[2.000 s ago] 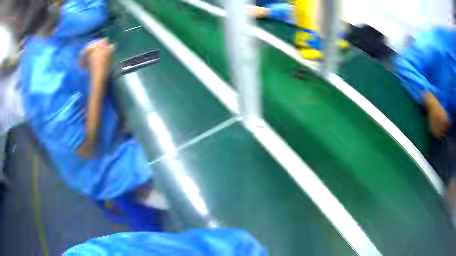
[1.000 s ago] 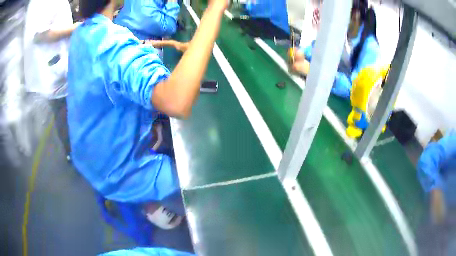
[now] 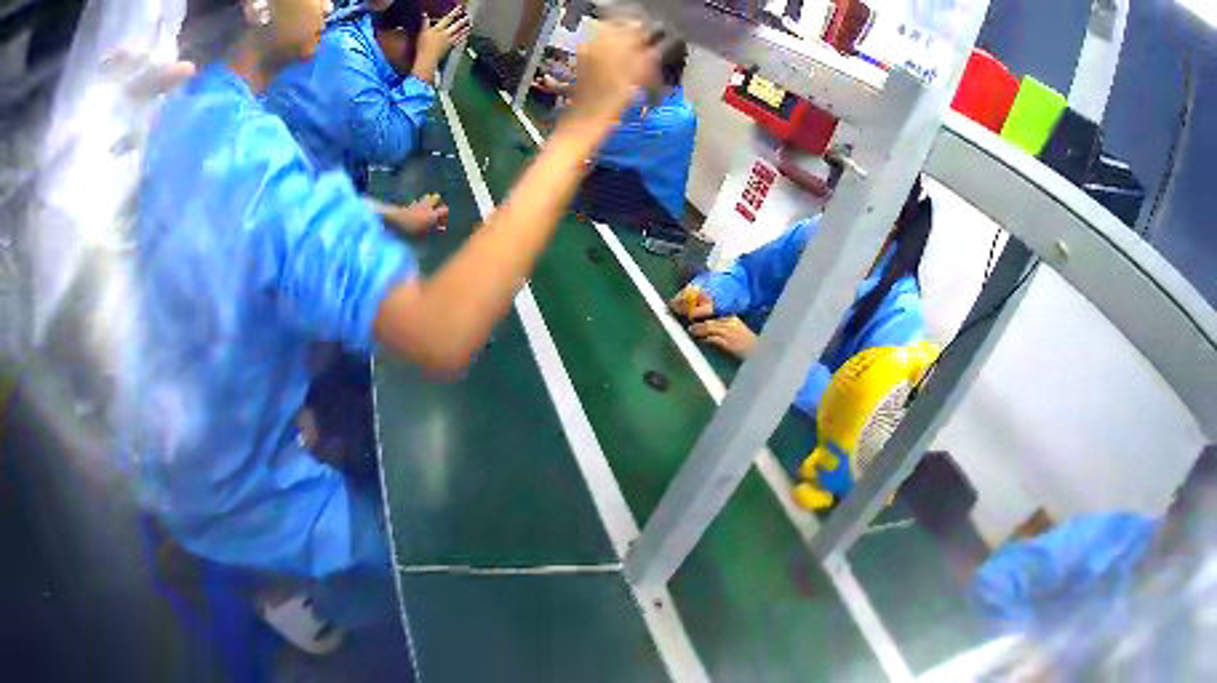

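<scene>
Neither of my hands is in the picture. Nearest in front of me is the glossy green bench top (image 3: pixel 521 627), crossed by a pale seam. Beyond a white rail (image 3: pixel 567 400) runs the green conveyor belt (image 3: pixel 601 334). A small round dark part (image 3: pixel 655 380) lies on the belt, and a smaller dark part (image 3: pixel 595 254) lies farther along it. A blurred darker patch shows on the belt near the grey post.
A person in a blue smock (image 3: pixel 254 334) sits at left, an arm raised over the bench. A grey-white post (image 3: pixel 787 347) stands beside the belt. A yellow-and-blue fan (image 3: pixel 854 414) and a black box (image 3: pixel 938 491) stand on the far bench. Several other workers sit along the line.
The view has swung up and along the line, showing more workers and the overhead frame. The left neighbour's forearm is still raised. The blue cloth at the bottom edge has left the picture.
</scene>
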